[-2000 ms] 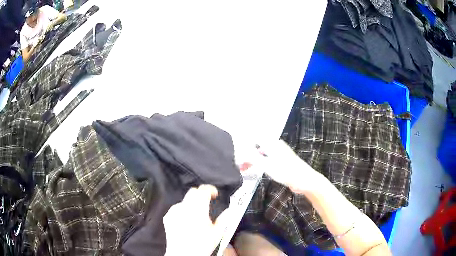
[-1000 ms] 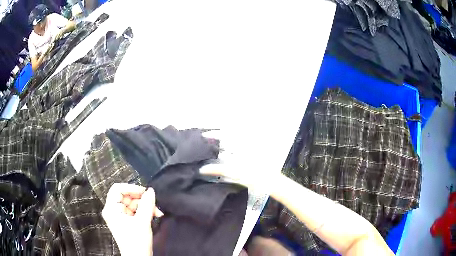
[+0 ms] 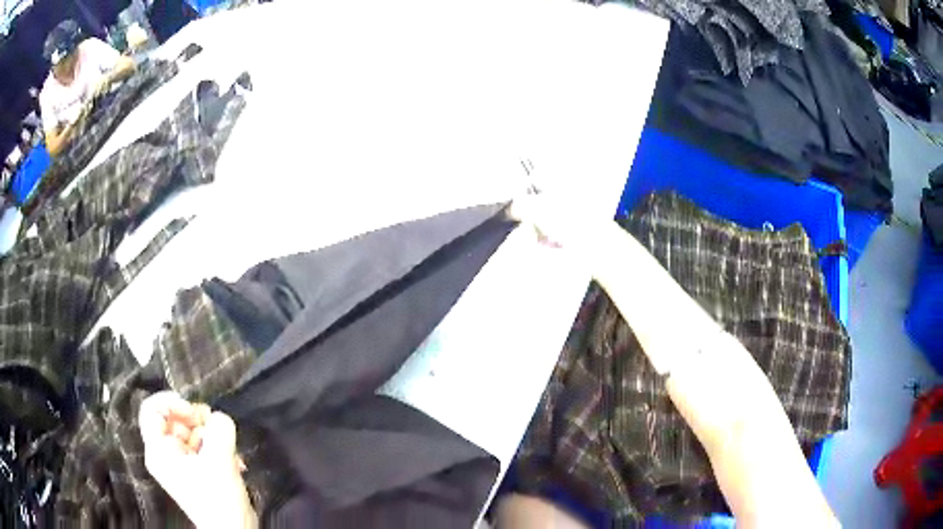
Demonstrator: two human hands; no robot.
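A plaid garment [image 3: 207, 336] with dark grey lining [image 3: 383, 300] lies on the white table in front of me. My left hand [image 3: 191, 439] is curled closed over the plaid and lining at the lower left, pinching the cloth. My right hand [image 3: 543, 222] holds the far corner of the lining, stretched tight in a straight folded edge between both hands. Small thread snips [image 3: 528, 176] seem to show as thin dark tips at the right hand, overexposed and hard to make out. The right fingers are washed out against the table.
More plaid garments [image 3: 52, 300] lie at the left. A plaid piece [image 3: 724, 310] hangs over the blue bin [image 3: 832, 207] at the right. Dark pieces [image 3: 776, 103] and grey speckled pieces [image 3: 739, 31] are beyond. A person [image 3: 83, 78] is at the far left; a red object [image 3: 915, 455] is at the right edge.
My right hand has moved up and away, drawing the lining from a crumpled heap into a taut edge. My left hand has moved left and down, its fingers closed.
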